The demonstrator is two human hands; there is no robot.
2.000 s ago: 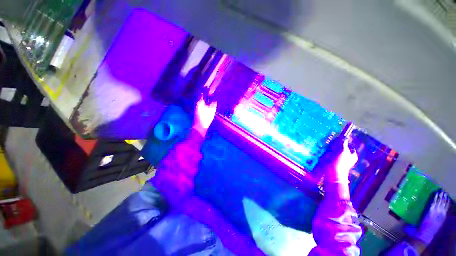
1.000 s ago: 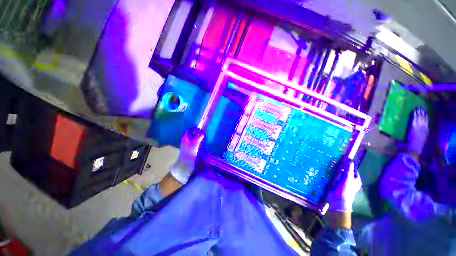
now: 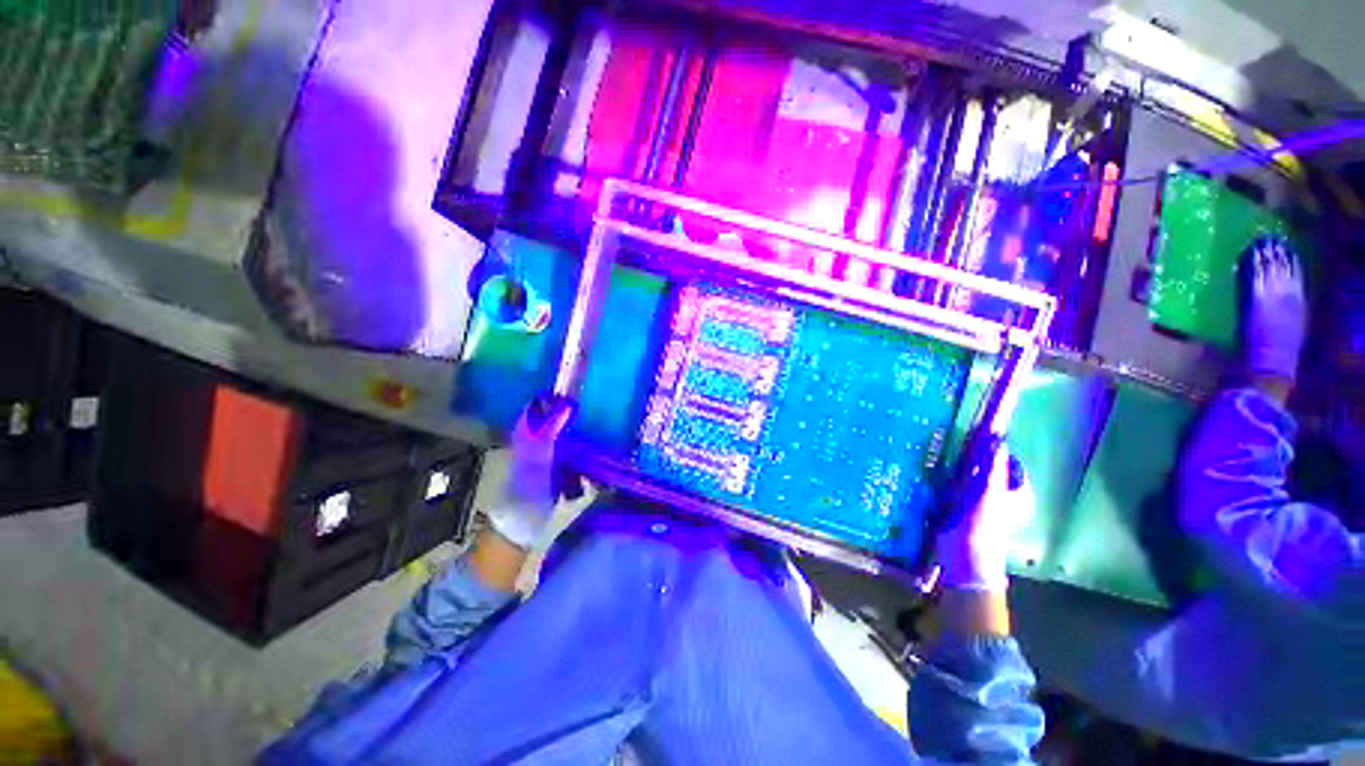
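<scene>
A large printed circuit board [image 3: 868,434], blue with pink component rows at its left part, lies in a shallow rectangular metal frame [image 3: 823,261] above my lap. My gloved left hand [image 3: 532,464] grips the frame's left side near its front corner. My gloved right hand [image 3: 981,516] grips the frame's right side near its front corner. The fingers of both hands are partly hidden at the frame's edge. A small round blue-teal pot [image 3: 506,302] stands on the green mat [image 3: 509,370] left of the frame.
A machine or conveyor lit pink and purple [image 3: 734,120] lies beyond the frame. A black bin with a red-orange panel [image 3: 255,457] stands below left. At the right, another person's gloved hand [image 3: 1275,307] touches a green board [image 3: 1198,255].
Earlier the frame and board lay farther off in the machine; both hands have brought them back over my lap. Since one second ago they sit slightly more to the left in view.
</scene>
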